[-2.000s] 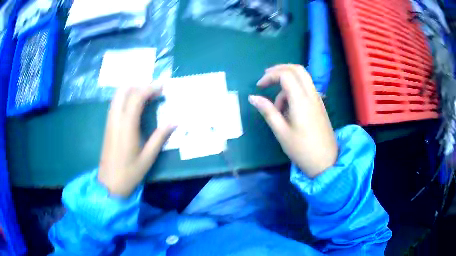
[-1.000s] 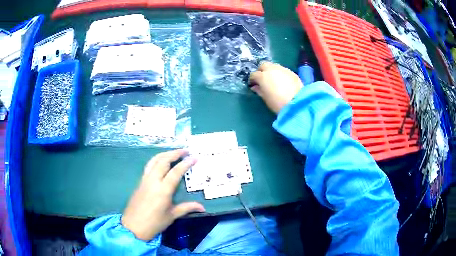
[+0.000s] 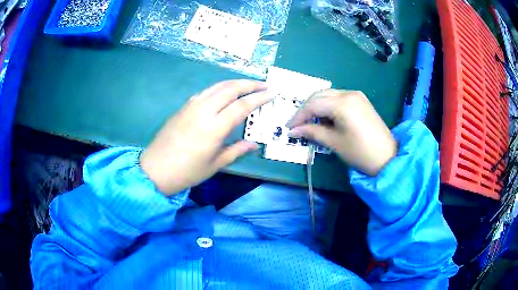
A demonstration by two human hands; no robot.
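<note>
A white housing (image 3: 287, 156) with small holes lies on the green bench in front of me, its lead (image 3: 310, 192) hanging over the front edge. My left hand (image 3: 213, 127) steadies its left side, fingertips at the upper left and thumb at the lower left edge. My right hand (image 3: 341, 127) is over its right part, thumb and finger pinched low at its surface. A small black part (image 3: 293, 140) shows at those fingertips, partly hidden. Another dark spot (image 3: 278, 133) shows just left of them.
A white plate (image 3: 222, 31) lies on clear film (image 3: 164, 28) beyond the housing. A bag of black parts (image 3: 369, 25) is at the back right. A blue-barrelled screwdriver (image 3: 419, 82) lies beside the orange-red slotted tray (image 3: 474, 102). A blue screw bin (image 3: 82, 31) is at upper left.
My right hand has come back from the bag of black parts to the housing. My left hand has moved onto the housing's left side. The view has shifted, and the housing appears turned slightly.
</note>
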